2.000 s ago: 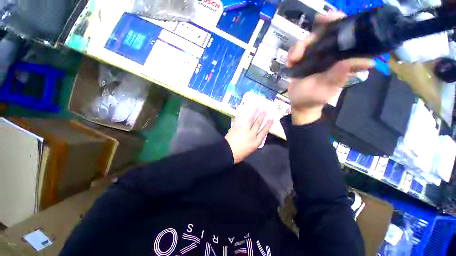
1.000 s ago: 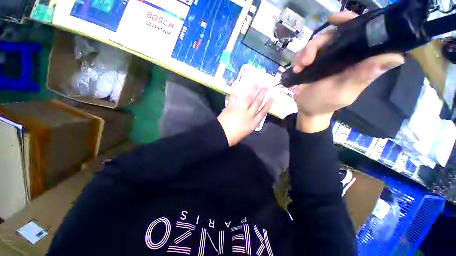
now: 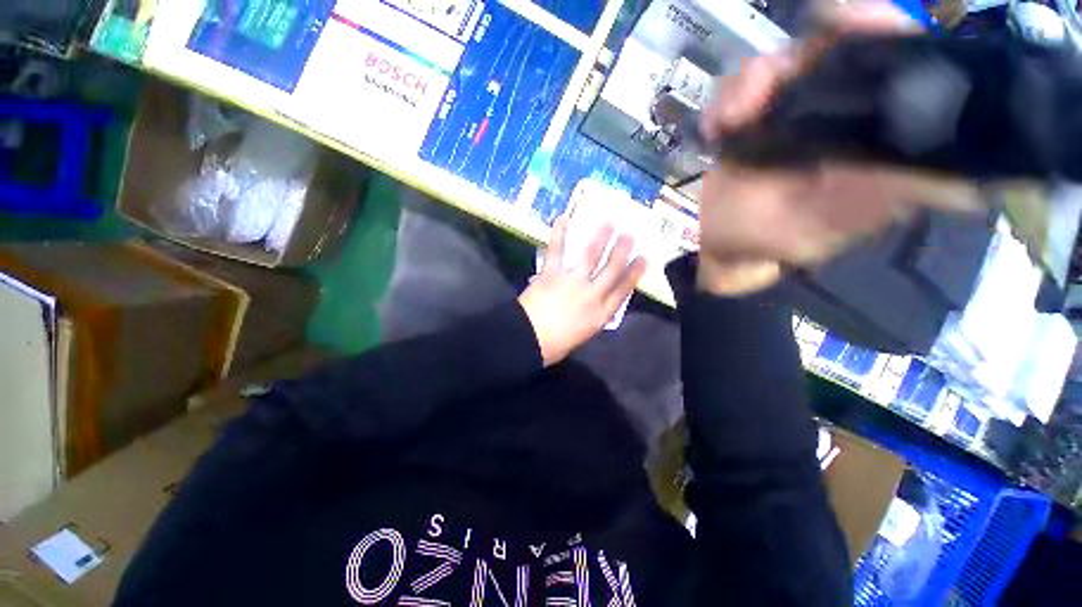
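A white plastic housing [image 3: 585, 211] lies at the bench's near edge, mostly covered by my left hand [image 3: 578, 294]. My left hand's fingers are spread over it and hold it. My right hand [image 3: 771, 213] is blurred and grips the thick black electric screwdriver [image 3: 878, 113] at the upper right, above the bench and to the right of the housing. The screwdriver's bit cannot be made out. A silver screw feeder [image 3: 647, 101] stands behind, partly hidden by my right hand and the screwdriver.
The bench has a yellowish rim [image 3: 356, 157] and BOSCH-printed sheets [image 3: 392, 74]. Black foam pads [image 3: 884, 279] and white plastic parts [image 3: 1009, 320] lie at right. Below are an open carton [image 3: 142, 178] with clear bags, a blue stool [image 3: 53, 160] and a blue crate [image 3: 997, 540].
Since a second ago, my right hand and the screwdriver have lifted away from the housing. Earlier they came down to it. My left hand has stayed on the housing.
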